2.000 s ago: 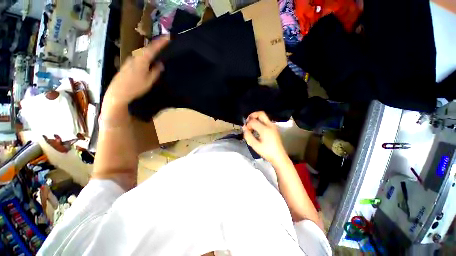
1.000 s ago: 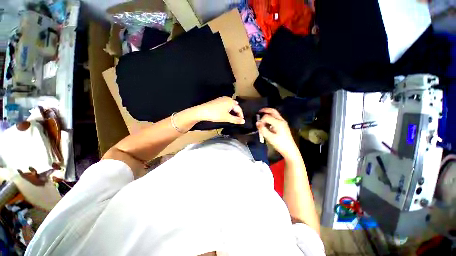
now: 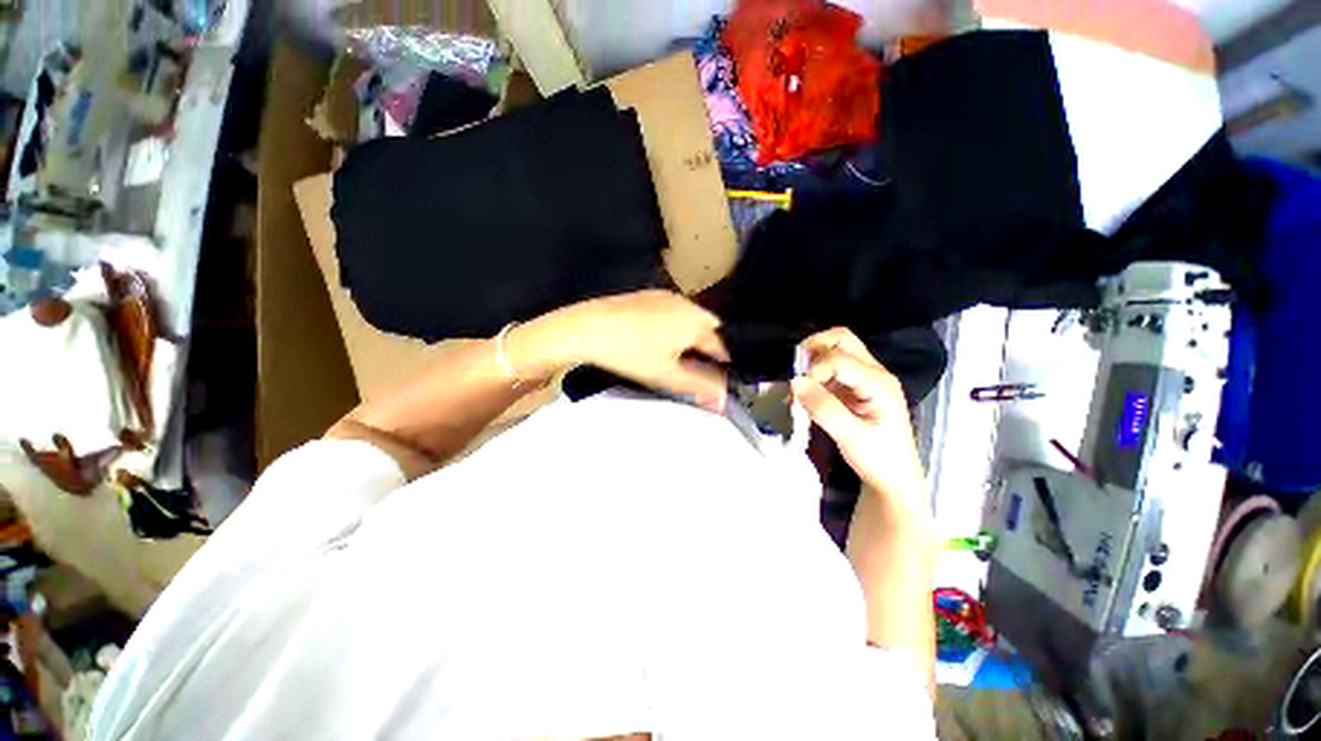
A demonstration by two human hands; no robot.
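Observation:
My left hand [image 3: 652, 345] is over the lap, closed on the edge of a black cut piece [image 3: 609, 384]. My right hand [image 3: 858, 398] holds a pale finger-length stick, perhaps a seam ripper [image 3: 800, 403], upright between thumb and fingers, close to the black cloth; its tip is too small to make out. A string of joined black pieces [image 3: 855, 246] trails from between the hands up and right to the machine table. The stack of black pieces [image 3: 500, 217] lies flat, left of the hands, on a tan cardboard sheet [image 3: 695, 174].
A sewing machine [image 3: 1108, 478] with a blue-lit display stands right; scissors [image 3: 959, 620] lie at its table edge. A red plastic bag [image 3: 804, 80] is beyond the cardboard. An open cardboard box [image 3: 302, 290] is behind the stack. A white bag with brown trim [image 3: 73, 362] lies left.
My left hand has come from the stack's left side to the lap and now grips cloth. The black pieces on the stack have settled flat. My right hand has moved slightly right with the stick.

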